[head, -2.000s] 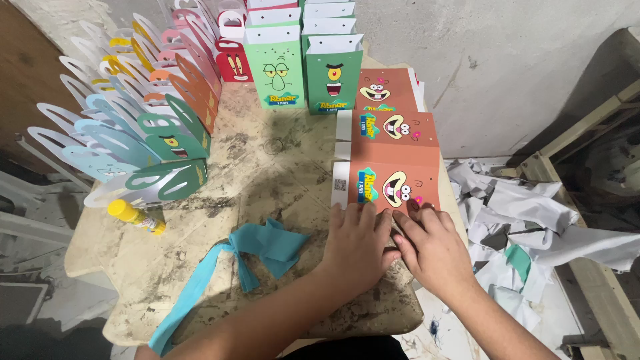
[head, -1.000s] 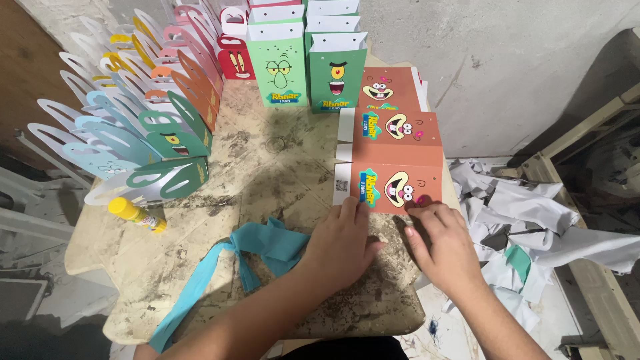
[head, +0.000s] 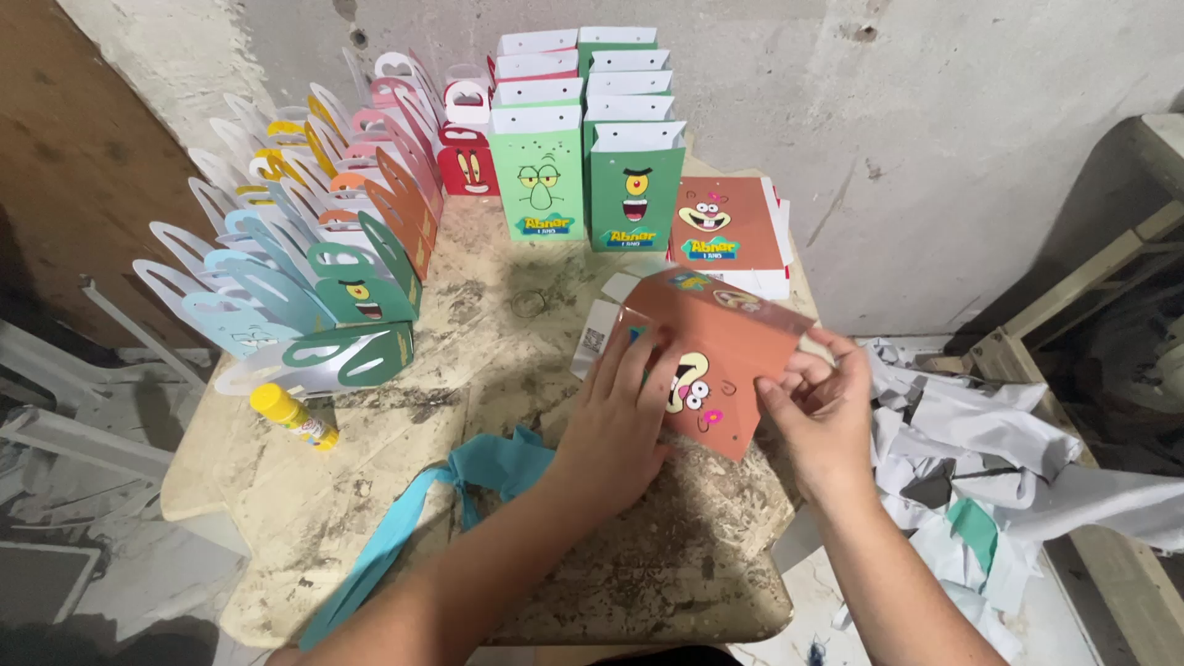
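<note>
A brown printed paper bag blank [head: 740, 407] with a cartoon face and white glue flaps lies tilted on the table, its far panel bent up along a crease. Spread over its left part is my left hand [head: 615, 416], fingers resting on the printed side. My right hand [head: 819, 398] pinches the right edge between thumb and fingers and holds it off the table. Behind it lies a stack of similar brown sheets [head: 731, 217]. Light green [head: 538, 171] and dark green paper bags [head: 636, 190] stand upright beside that stack.
Rows of handled paper boxes [head: 361, 277] fill the table's left side, near a yellow glue stick [head: 294, 416]. A blue cloth strip [head: 398, 527] lies by my left forearm. Paper scraps [head: 980, 453] heap up right of the table [head: 518, 361]. A concrete wall [head: 786, 74] stands behind.
The brown blank lay flat before; now it is turned and bent, with its right side raised. My right hand has moved up and taken hold of its edge.
</note>
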